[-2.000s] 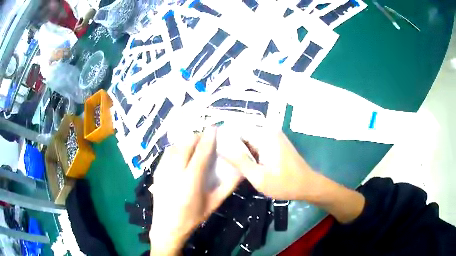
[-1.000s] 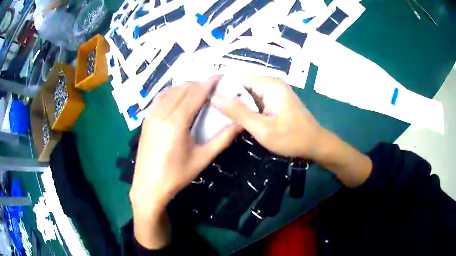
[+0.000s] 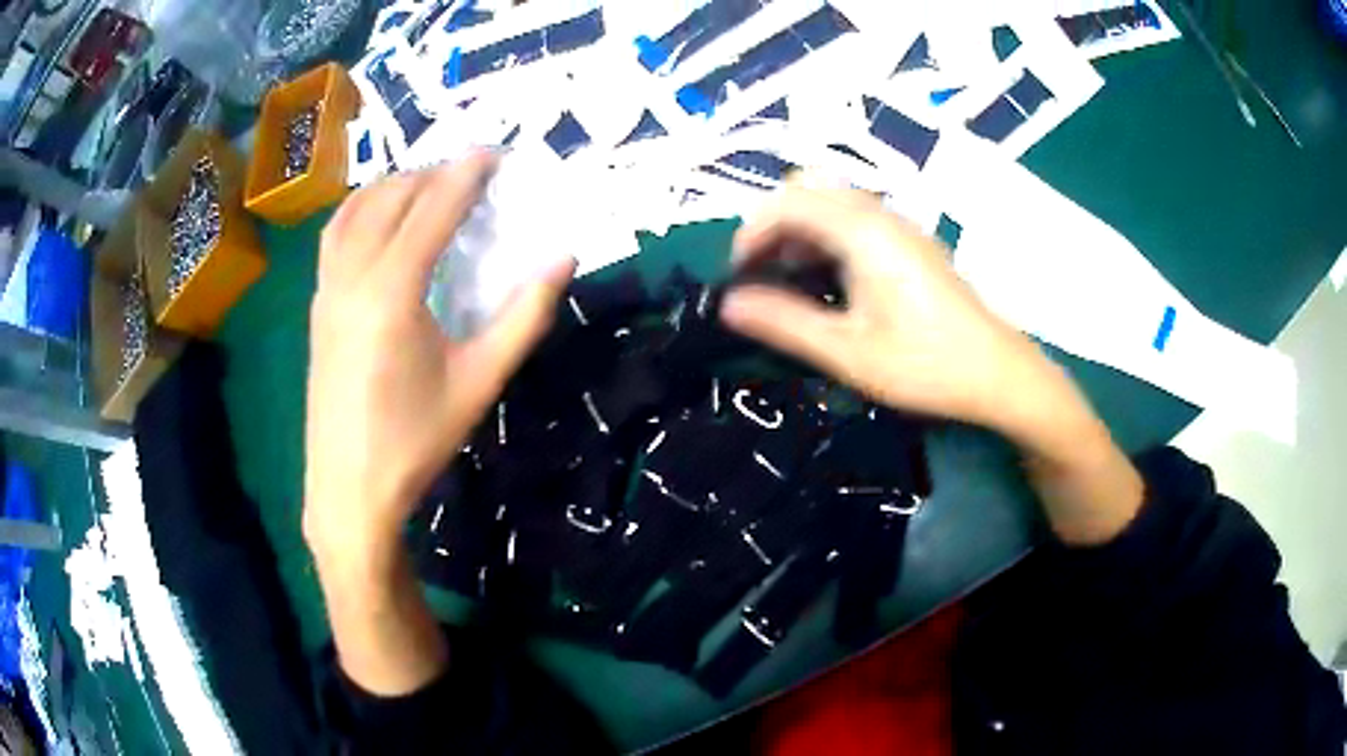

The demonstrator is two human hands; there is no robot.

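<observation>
My left hand is at the left with thumb and fingers around a pale white card or sleeve, which is blurred against the white pile. My right hand is curled above the upper right of a heap of black watch straps with silver buckles. Its thumb and fingertips are apart, with something dark between them; I cannot tell whether this is a held strap or the heap behind. Beyond the hands lie overlapping white cards with black straps and blue ends.
Orange boxes and cardboard boxes of small metal parts stand at the upper left. A long black row and a white row run down the left. A white strip with a blue mark lies right. Thin tools lie upper right.
My hands were together over the white piece and have parted, left hand to the left with it, right hand to the right. More of the strap heap shows. The view has shifted downward.
</observation>
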